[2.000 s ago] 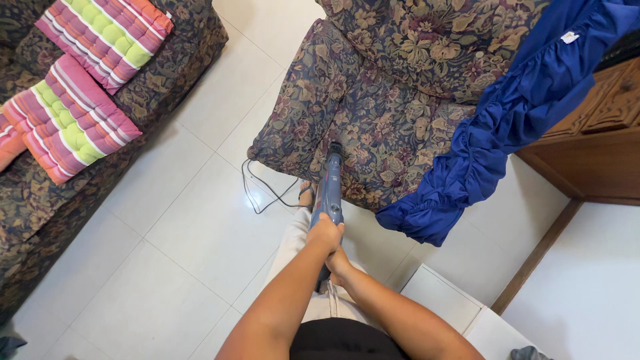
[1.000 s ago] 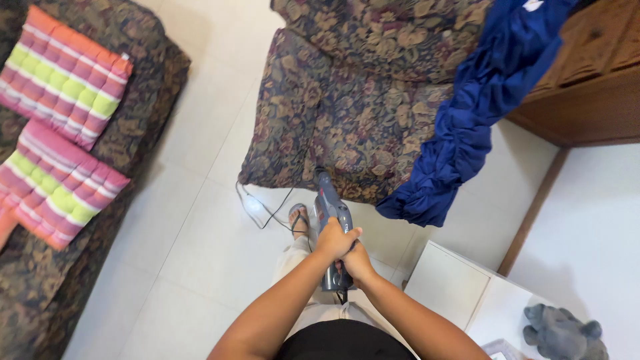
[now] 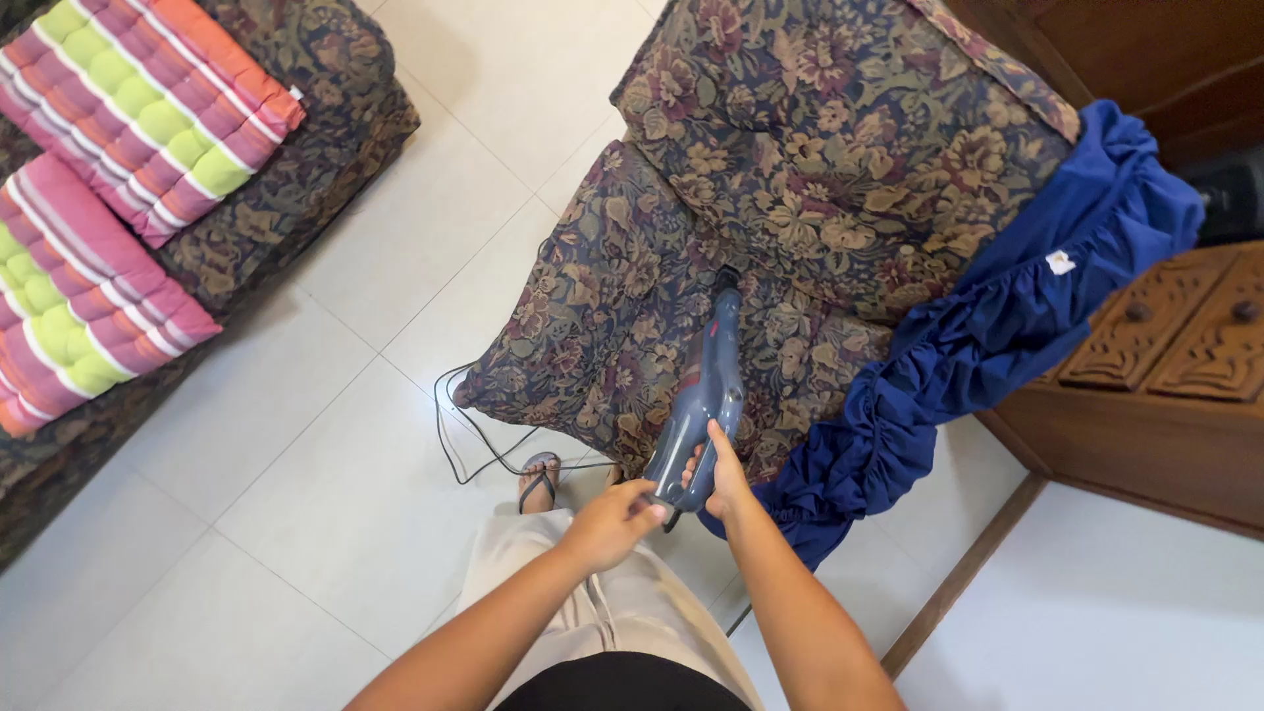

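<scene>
My right hand (image 3: 724,474) is closed round the handle of a blue-grey handheld vacuum cleaner (image 3: 713,385). The fingertips of my left hand (image 3: 612,523) rest at the rear end of its body; how firmly they hold is not plain. The vacuum's nozzle points away from me and meets the seat of a floral-upholstered armchair (image 3: 592,326), close to the foot of its backrest. A gathered blue fabric cover (image 3: 889,425) hangs along the chair's right side. A black cord (image 3: 474,434) loops on the floor by the chair's front left corner.
At the left stands a floral sofa (image 3: 346,148) with striped tufted cushions (image 3: 148,109). A carved wooden cabinet (image 3: 1136,444) is at the right, beside a white surface (image 3: 1116,592). Tiled floor (image 3: 296,474) lies between sofa and chair. My sandalled foot (image 3: 539,482) is near the cord.
The vacuum's nozzle has moved from the seat's front edge deeper in, toward the backrest. My left hand now sits at the rear of the vacuum, apart from my right hand; the two were together before.
</scene>
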